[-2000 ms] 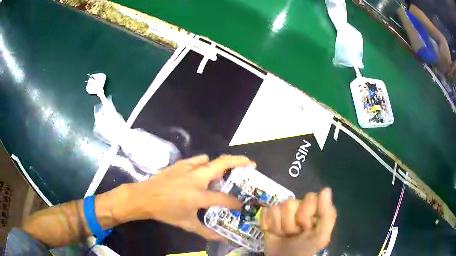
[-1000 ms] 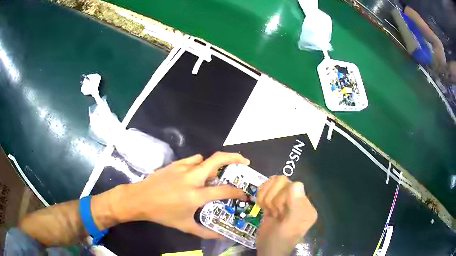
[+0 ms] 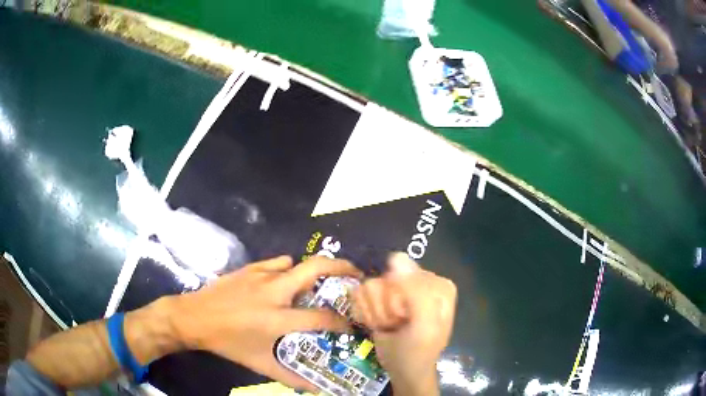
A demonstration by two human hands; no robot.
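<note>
An open white housing (image 3: 310, 357) with a green circuit board and blue and yellow parts sits low in the middle, over the black work mat (image 3: 267, 155). My left hand (image 3: 248, 313), with a blue wristband, holds it from the left, fingers over its edge and interior. My right hand (image 3: 410, 317) is closed with bent fingers at the housing's right side; the fingers hide what they touch or hold. A bagged cord (image 3: 182, 232) lies left of the hands, its white plug (image 3: 118, 143) at the far end.
A green conveyor belt (image 3: 325, 39) runs beyond the bench edge. Another open housing (image 3: 455, 87) with its bagged cord (image 3: 406, 17) lies on it. A person's arm with blue (image 3: 619, 35) shows at the top right. A brown carton (image 3: 19, 317) is at the lower left.
The housing on the belt has moved left and up in view. The whole bench view has shifted slightly left. Both hands stay at the held housing; my right hand has moved left with it.
</note>
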